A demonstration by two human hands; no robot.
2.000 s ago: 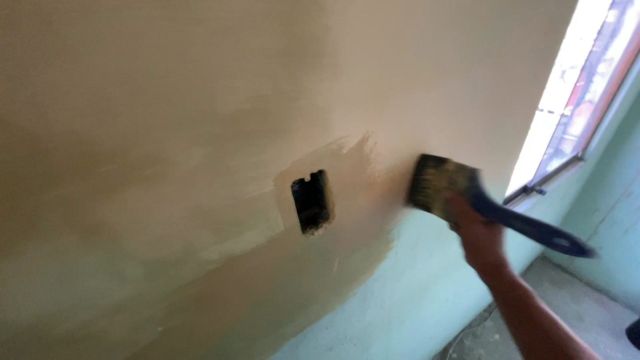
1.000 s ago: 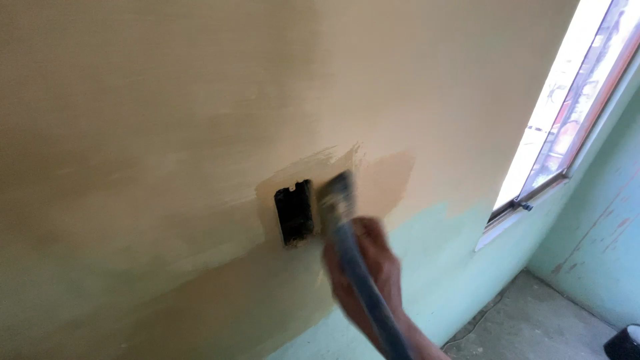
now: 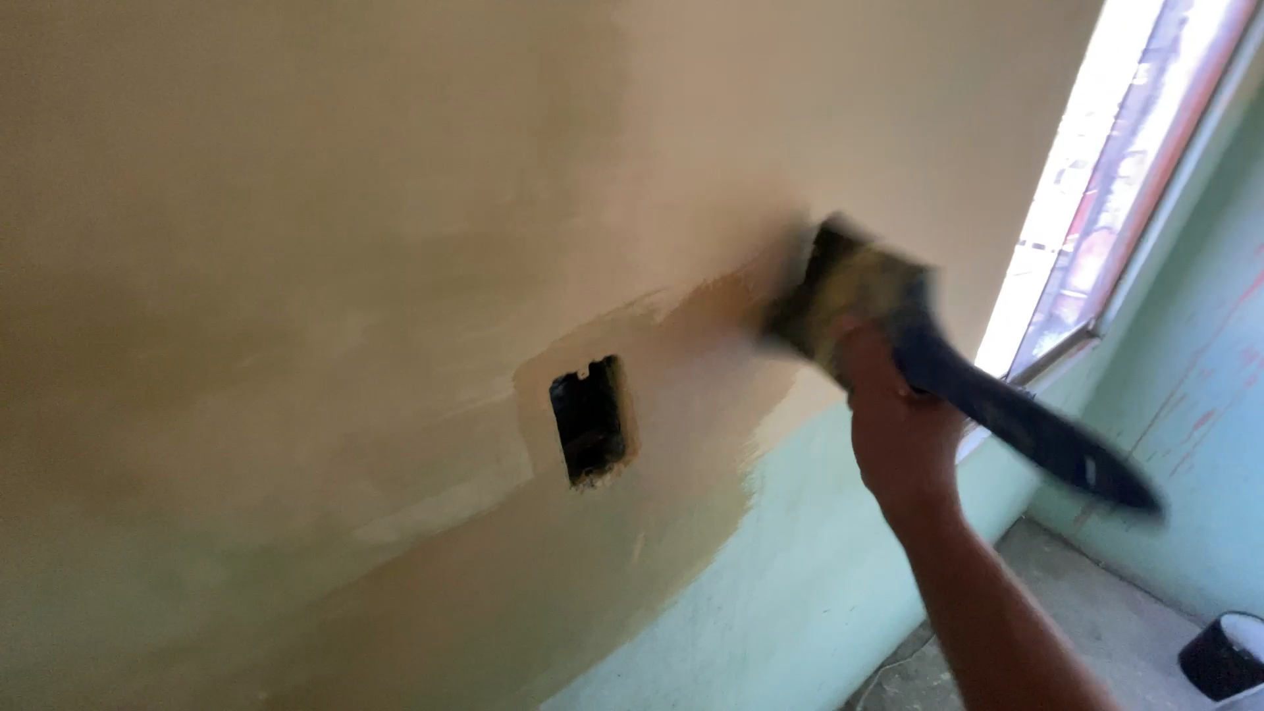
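Observation:
My right hand (image 3: pixel 904 430) grips a wide paintbrush (image 3: pixel 879 286) near its ferrule, with the dark blue handle pointing down to the right. The blurred bristles are at the wall (image 3: pixel 444 247), up and to the right of a rectangular recessed electrical box opening (image 3: pixel 592 420). Beige-brown paint covers the upper and left wall, with a darker patch around the opening. Pale green paint (image 3: pixel 711 612) shows below, along an uneven edge. My left hand is out of view.
A window (image 3: pixel 1096 227) with a reddish-brown frame is at the right. Beyond it a green side wall (image 3: pixel 1200 425) bears red streaks. On the grey concrete floor (image 3: pixel 1086 602) stands a dark round container (image 3: pixel 1224 657), at the lower right, and a thin cord lies near the wall base.
From just right of the box opening, my right hand and the brush have moved up and to the right. More of the wall right of the opening is covered in brown.

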